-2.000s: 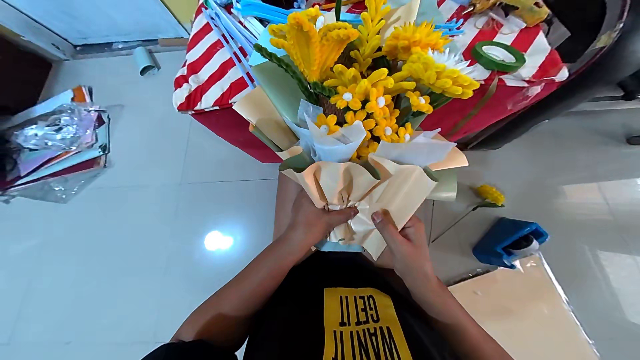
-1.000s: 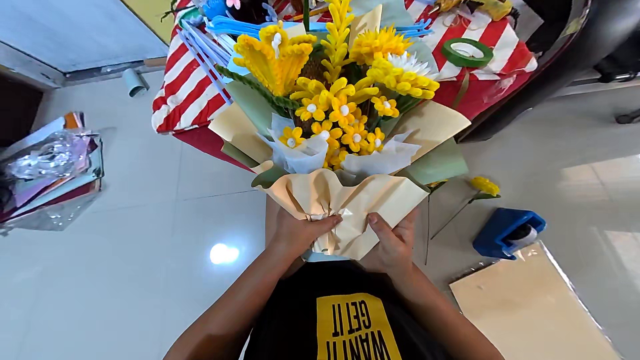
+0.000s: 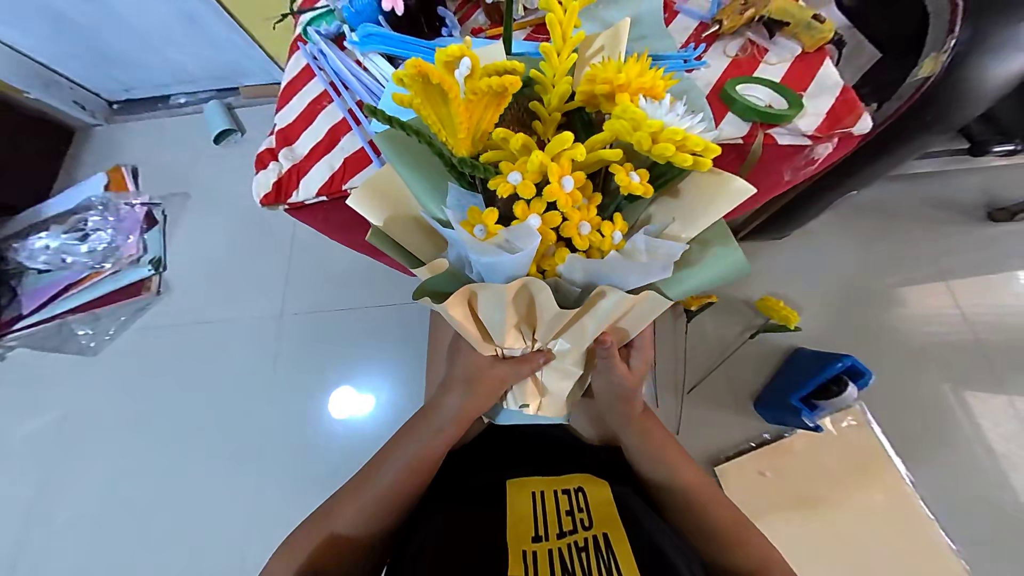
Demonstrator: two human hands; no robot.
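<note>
A bouquet of yellow pipe-cleaner flowers [image 3: 566,184] stands upright over my lap, wrapped in cream and green paper with white tissue inside. Around its lower front runs a gathered band of cream wrapping paper [image 3: 512,308]. My left hand [image 3: 480,374] grips the band's gathers, its thumb pressed across the pleats near the middle. On the other side my right hand [image 3: 622,374] holds the band's edge, thumb in front and fingers behind the paper. The fingers of both hands are partly hidden by the paper.
Ahead is a table with a red-and-white striped cover [image 3: 300,152], bearing green floral tape [image 3: 762,100], a glue gun [image 3: 788,22] and blue pipe cleaners [image 3: 400,42]. On the floor lie a blue tape dispenser [image 3: 788,388], cream paper sheets [image 3: 848,496], a yellow flower [image 3: 778,313] and wrapping materials [image 3: 80,248].
The cream band is spread wider across the bouquet's front than two seconds ago. My right hand has moved outward along it, while my left thumb remains on the pleats.
</note>
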